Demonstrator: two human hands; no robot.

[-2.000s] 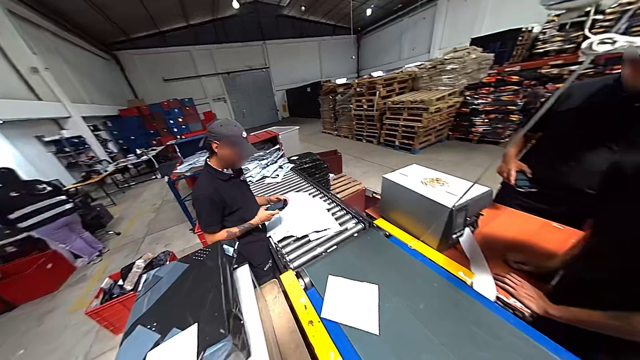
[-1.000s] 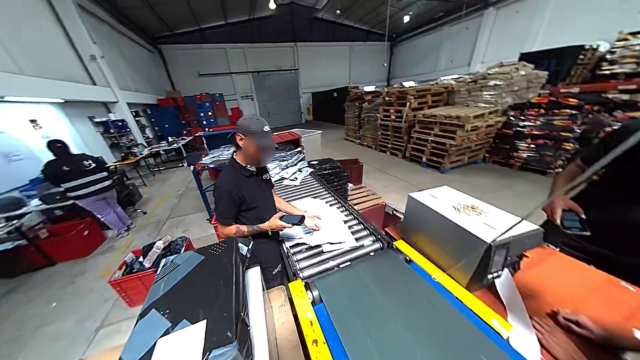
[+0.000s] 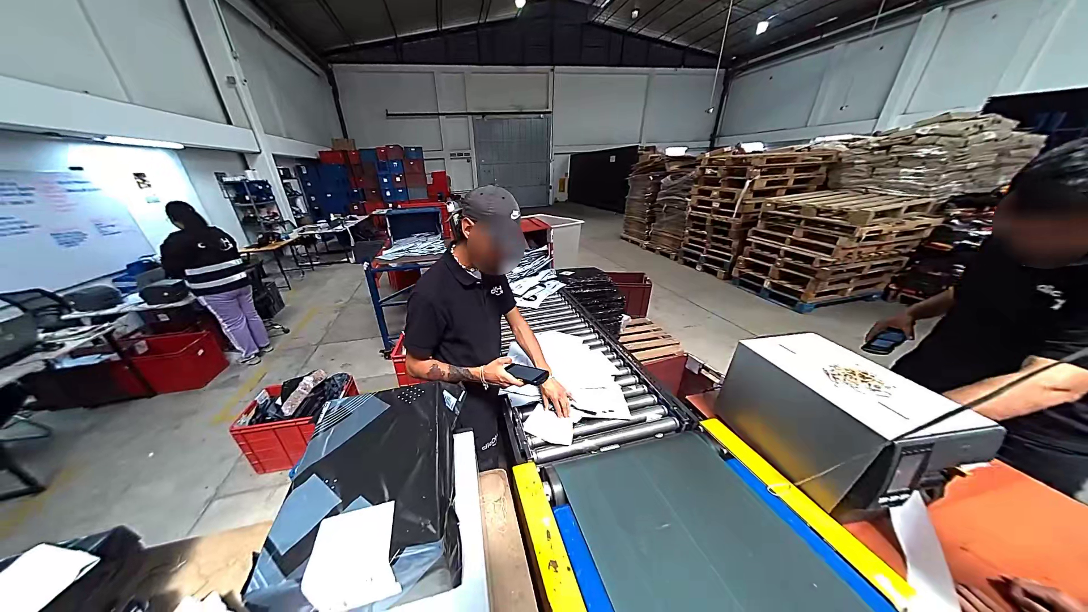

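Note:
Neither of my hands can be made out for certain. Partly cut-off fingers (image 3: 1024,593) rest on an orange surface at the lower right edge; whose they are cannot be told. Close by, a white paper strip (image 3: 925,552) hangs from a grey label printer (image 3: 790,425). The green conveyor belt (image 3: 680,518) carries nothing in its visible part. Beyond it, flat white packages (image 3: 586,374) lie on a roller conveyor (image 3: 659,408). A co-worker in a cap (image 3: 463,314) holds a dark handheld device (image 3: 527,373) and touches the packages with the other hand.
Black-wrapped parcels (image 3: 374,476) stand left of the belt, near a red crate (image 3: 276,433). Another co-worker (image 3: 1003,314) at right holds a handheld device. Yellow and blue rails (image 3: 548,544) edge the belt. Pallet stacks (image 3: 837,246) stand behind; a person (image 3: 221,276) is at far left.
The white flat package seen on the green belt two seconds ago no longer shows there. The capped co-worker's free hand has moved down onto the nearer packages. The view has swung right.

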